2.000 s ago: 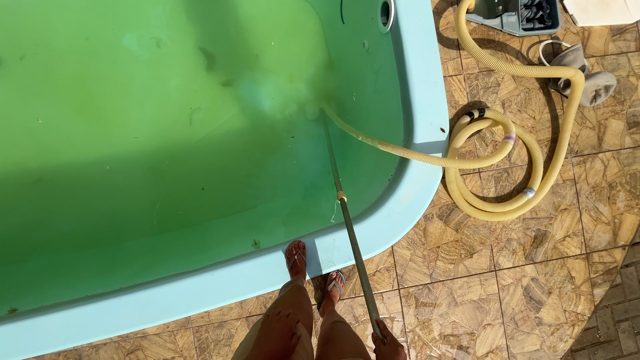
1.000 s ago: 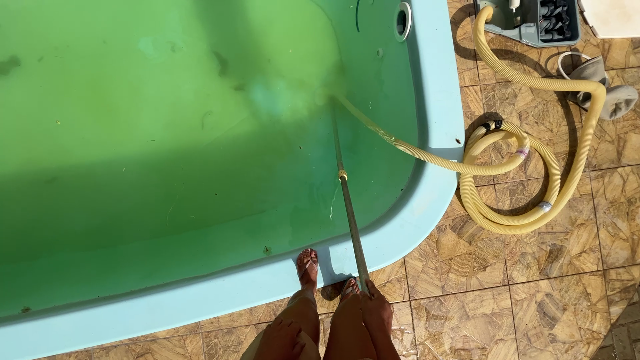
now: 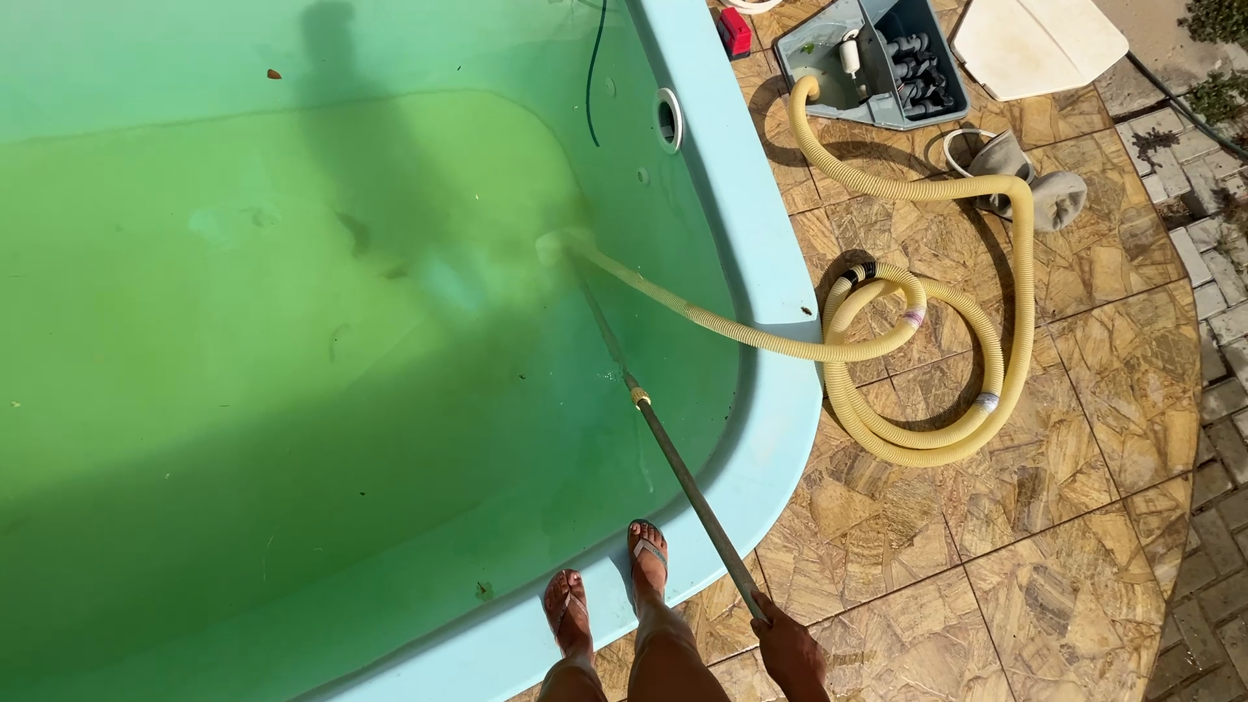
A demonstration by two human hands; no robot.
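Note:
My right hand (image 3: 792, 651) is closed around the near end of a telescopic pole (image 3: 697, 497) at the lower right. The pole slants over the light blue pool rim (image 3: 780, 458) and enters the green water (image 3: 322, 322) past its yellowish collar (image 3: 639, 396). Its far end is blurred under the water, near a pale submerged pool vacuum head (image 3: 554, 246). A yellow corrugated hose (image 3: 712, 320) runs from there over the rim. My left hand is out of view.
The hose lies coiled on the stone-patterned tiles (image 3: 1033, 546) and leads into an open grey box (image 3: 882, 63) with dark fittings. Near it are a white lid (image 3: 1038, 44), a grey cloth-like item (image 3: 1058, 200) and a red object (image 3: 733, 33). Both my sandalled feet (image 3: 647, 561) stand on the rim.
My right foot, earlier beside the rim, now stands on it next to the left foot. My right hand stays on the pole. The view takes in more of the pool's far part.

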